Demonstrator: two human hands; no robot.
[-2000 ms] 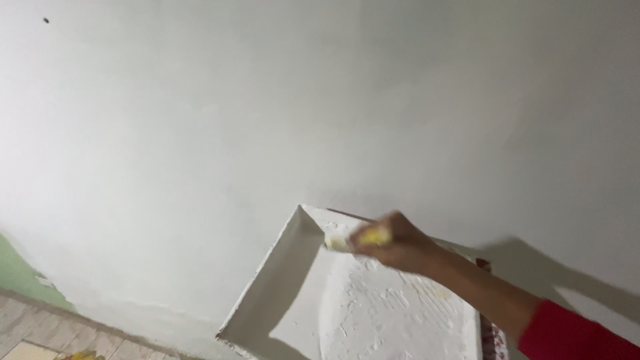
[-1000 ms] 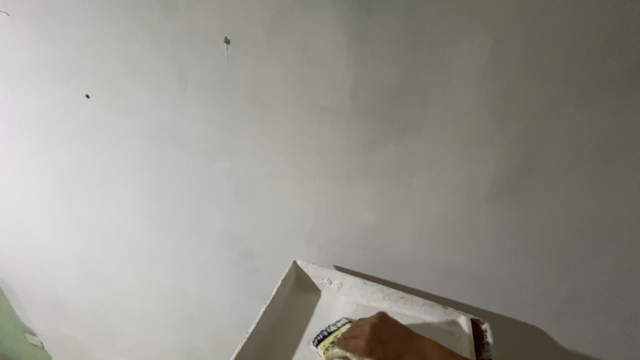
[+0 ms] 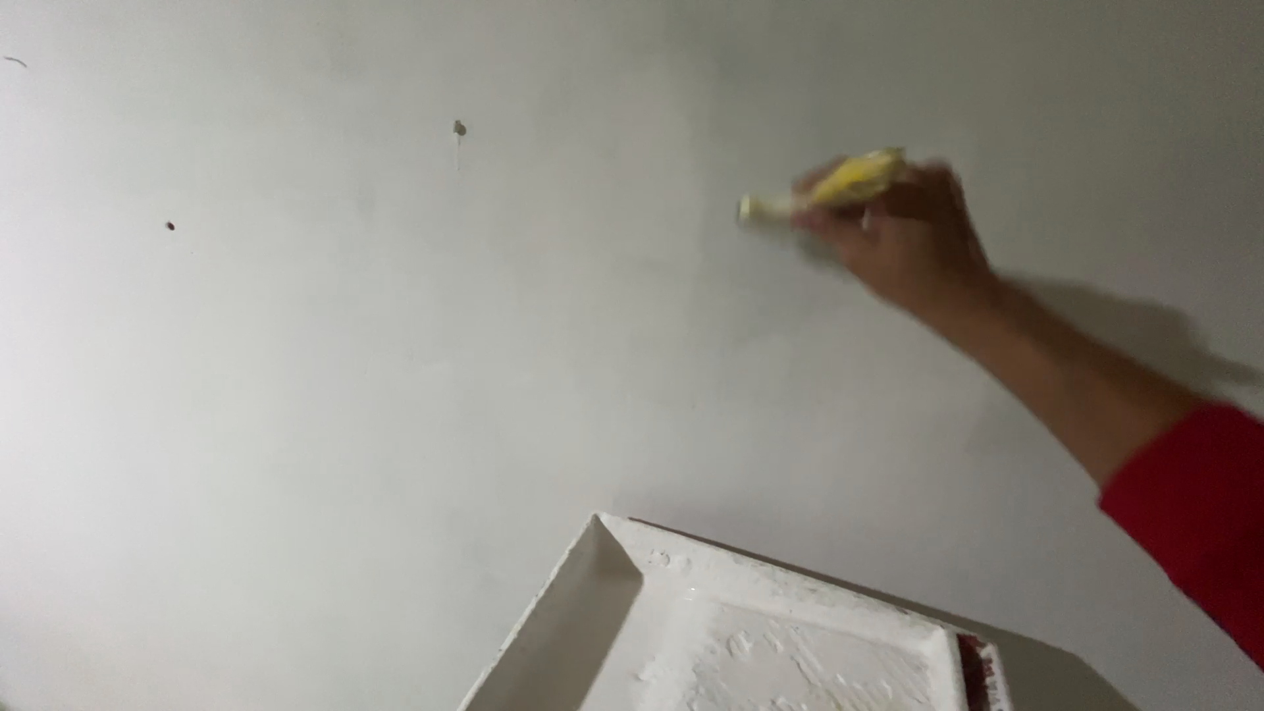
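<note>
My right hand (image 3: 904, 222), in a red sleeve, grips a paintbrush (image 3: 857, 181) with a yellow handle and pale, blurred bristles. The bristle end points left and is at or close to the whitish wall (image 3: 573, 326); contact cannot be made out. Below, at the bottom of the view, a paint tray (image 3: 790, 583) coated in white paint is tilted near the wall, with ridges of paint on its sloped floor and dark red showing at its right edge. My left hand is not in view.
A small peg or nail (image 3: 458, 128) sticks out of the wall at upper left. Further left is a small dark hole or spot (image 3: 170, 226). Shadows of the arm and tray fall on the wall at right.
My right hand has moved up from the paint tray to the wall, still holding the brush. The view has shifted upward since two seconds ago.
</note>
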